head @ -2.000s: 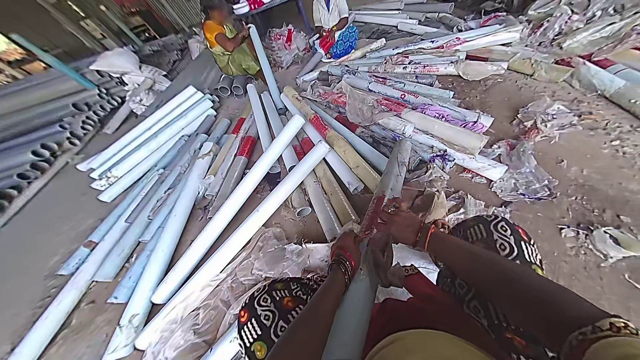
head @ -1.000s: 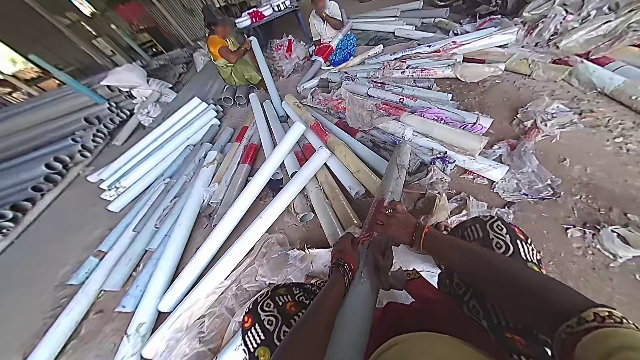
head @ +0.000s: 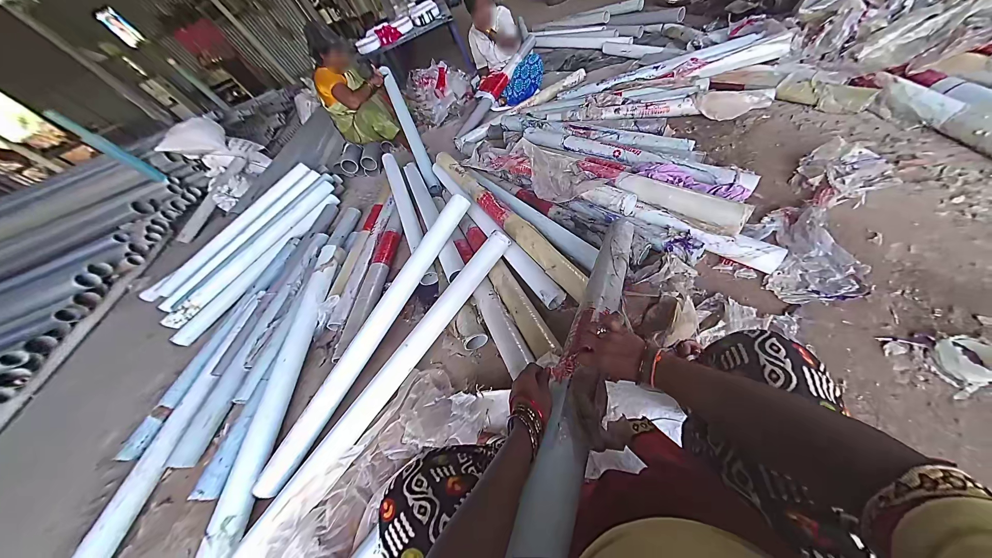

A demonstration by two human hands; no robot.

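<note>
A grey pipe (head: 552, 473) slants up from the bottom of the view between my knees, a red printed band (head: 575, 345) around its middle. My left hand (head: 532, 394) is closed on the left side of the pipe at the lower end of the band. Across the band lies my right hand (head: 612, 347), a ring on one finger, its fingertips on the pipe. Just below it a dark, foot-like shape touches the pipe's right side. White pipes (head: 372, 333) lie on the ground to the left of my hands.
Wrapped pipes (head: 682, 194) are heaped ahead and right, with crumpled plastic film (head: 821, 256) beside them. Grey pipes (head: 70, 232) are stacked at the left. Two people sit at the back, one person (head: 349, 93) holding a pipe, near a table (head: 411, 31) bearing red and white things.
The view has tilted slightly upward. Both hands stay on the banded part of the pipe; no other change is plain.
</note>
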